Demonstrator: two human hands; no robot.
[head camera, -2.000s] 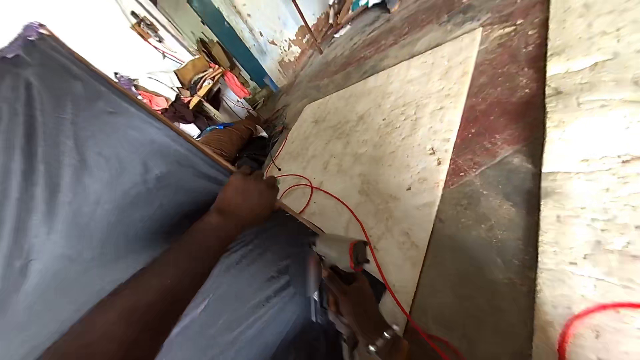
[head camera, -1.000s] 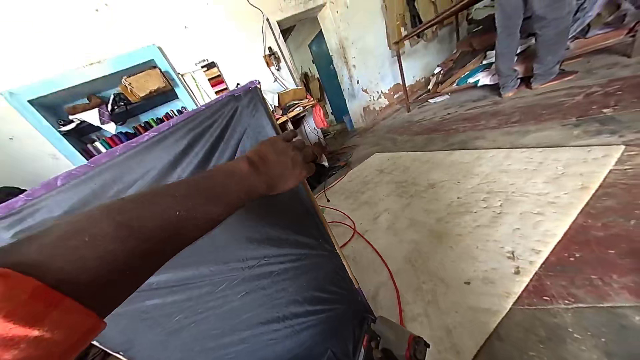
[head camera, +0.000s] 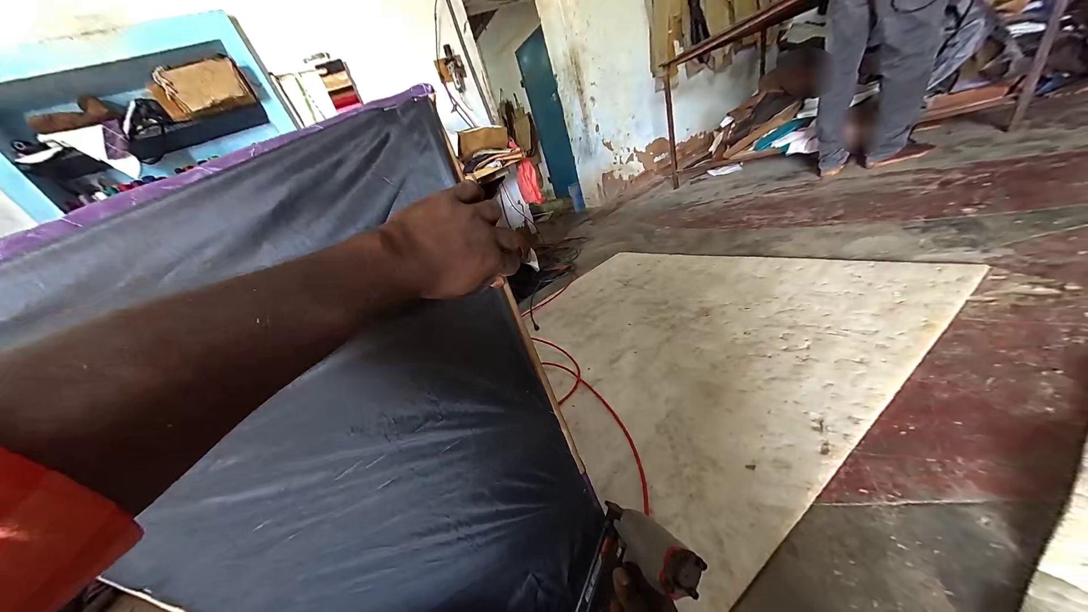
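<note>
A large frame covered in dark fabric (head camera: 408, 442) stands tilted before me, with purple fabric along its top edge and a bare wooden strip down its right edge. My left hand (head camera: 450, 242) lies over that right edge, its fingers bent around it; the fabric edge under the fingers is hidden. Low in the view, my right hand (head camera: 636, 588) grips a pneumatic staple gun (head camera: 654, 548) beside the frame's lower right edge. Only a few of its fingers show. A red air hose (head camera: 625, 425) loops behind the frame.
A pale board (head camera: 765, 365) lies on the red and grey floor to the right. A person in grey trousers (head camera: 884, 76) stands at the back by a metal-legged table (head camera: 671, 127) and scraps. A blue wall shelf (head camera: 229, 51) holds bags and spools.
The view has swung up from the floor toward the room. My left hand stays at the frame's right edge. The staple gun is lower in view than two seconds ago.
</note>
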